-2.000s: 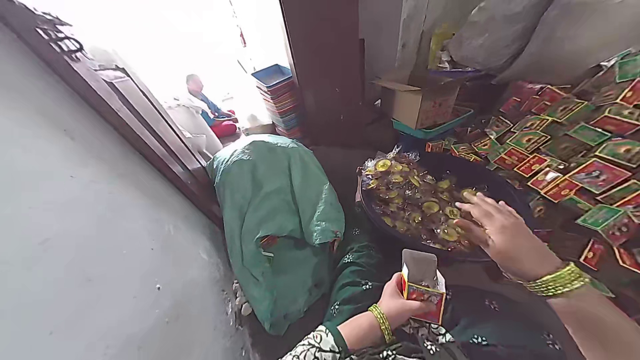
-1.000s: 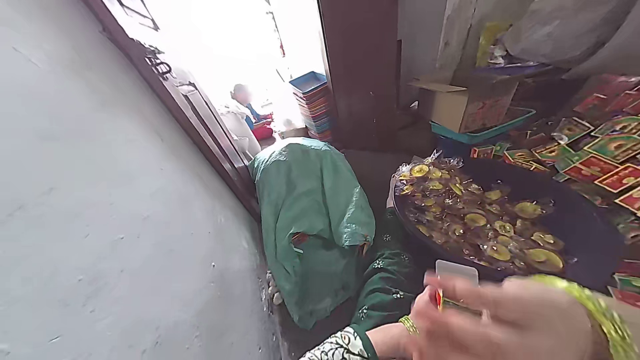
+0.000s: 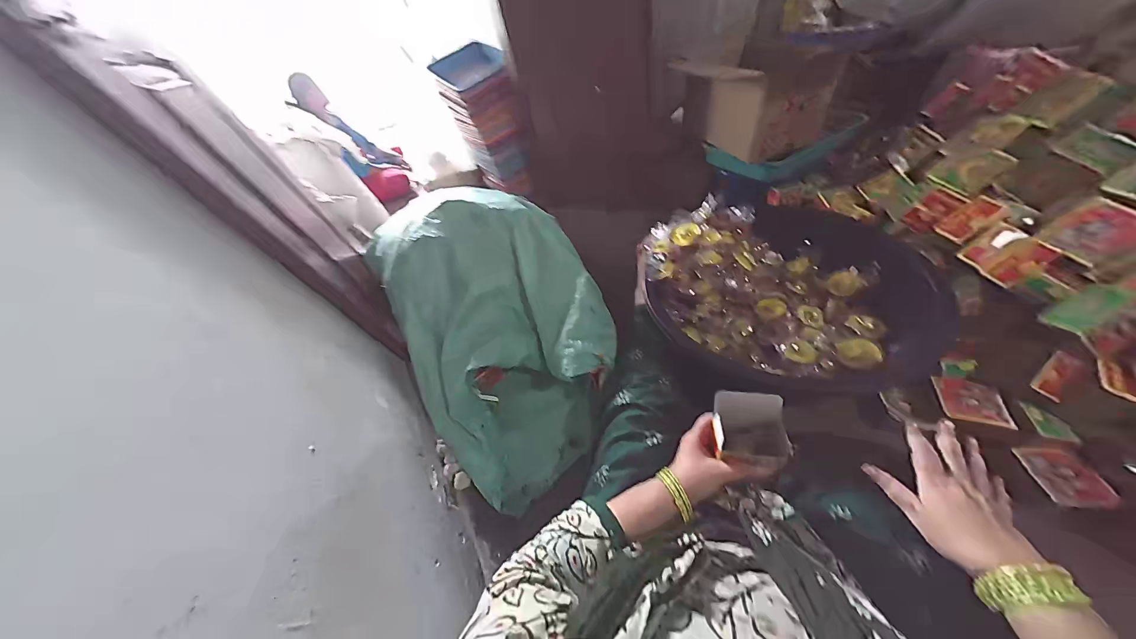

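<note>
My left hand [image 3: 701,461] grips a small cardboard box [image 3: 753,430] by its side, its pale flap standing up over my lap. My right hand [image 3: 954,497] is spread with nothing in it, to the right of the box and beside printed small boxes on the floor, such as a red one [image 3: 974,402]. Beyond both hands stands a wide dark basin [image 3: 919,306], its left part heaped with clear-wrapped items with yellow round parts [image 3: 770,309]. What lies inside the held box cannot be made out.
A stuffed green sack [image 3: 497,337] sits left of my legs. Many printed boxes [image 3: 1100,235] cover the floor at right. Behind the basin a carton [image 3: 737,111] rests in a teal tray [image 3: 781,167]. Stacked baskets [image 3: 484,115] and a person [image 3: 337,124] are by the bright doorway.
My right hand has moved away from the box, out to the right, and is now spread. My left hand still holds the box.
</note>
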